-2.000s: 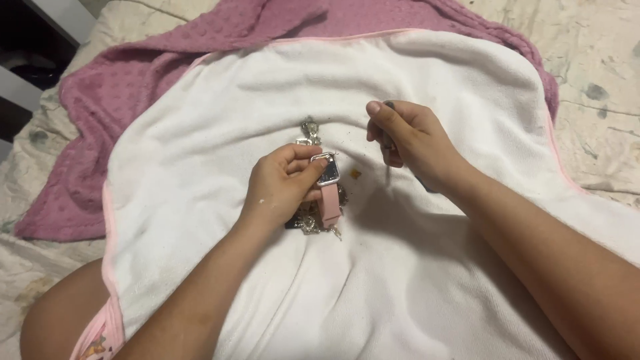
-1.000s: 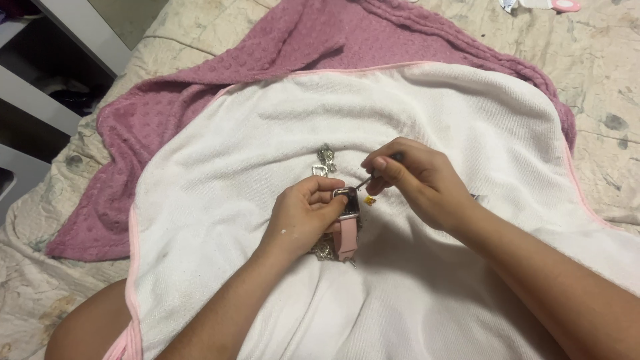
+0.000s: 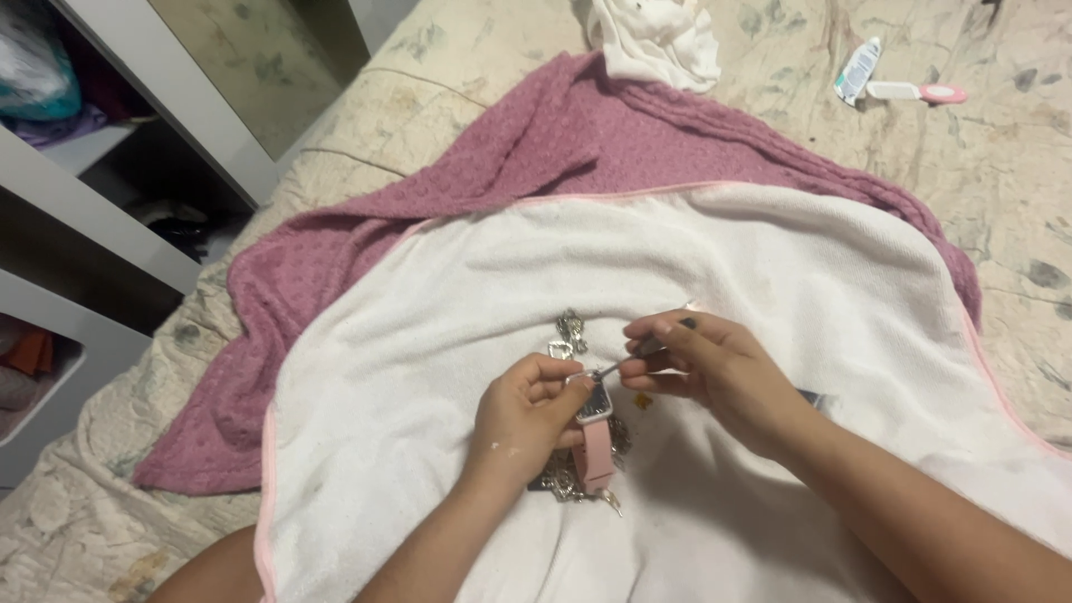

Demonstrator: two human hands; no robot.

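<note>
A watch (image 3: 595, 402) with a rectangular dark face, a pale case and a pink strap (image 3: 596, 456) is held at its upper end between the thumb and fingers of my left hand (image 3: 529, 410). My right hand (image 3: 699, 356) grips a small screwdriver-like tool (image 3: 662, 335) with a dark handle end; its thin metal shaft points down-left to the top of the watch case. Silver-coloured chain jewellery (image 3: 569, 327) lies above the watch, and more chain (image 3: 561, 477) lies beneath and beside the strap. A small yellow-orange piece (image 3: 642, 400) rests between the hands.
Under everything spreads a white towel (image 3: 469, 285) with pink edging, over a mauve blanket (image 3: 536, 159) on a patterned bedsheet (image 3: 419, 109). A tube (image 3: 858, 71), a pink-and-white handled item (image 3: 917, 91) and white cloth (image 3: 657, 42) lie farther back. Open shelves (image 3: 109, 159) stand at left.
My right hand has moved from apart from the watch to close beside it, bringing the tool's tip to the case. My left hand keeps its hold on the watch. The view has shifted.
</note>
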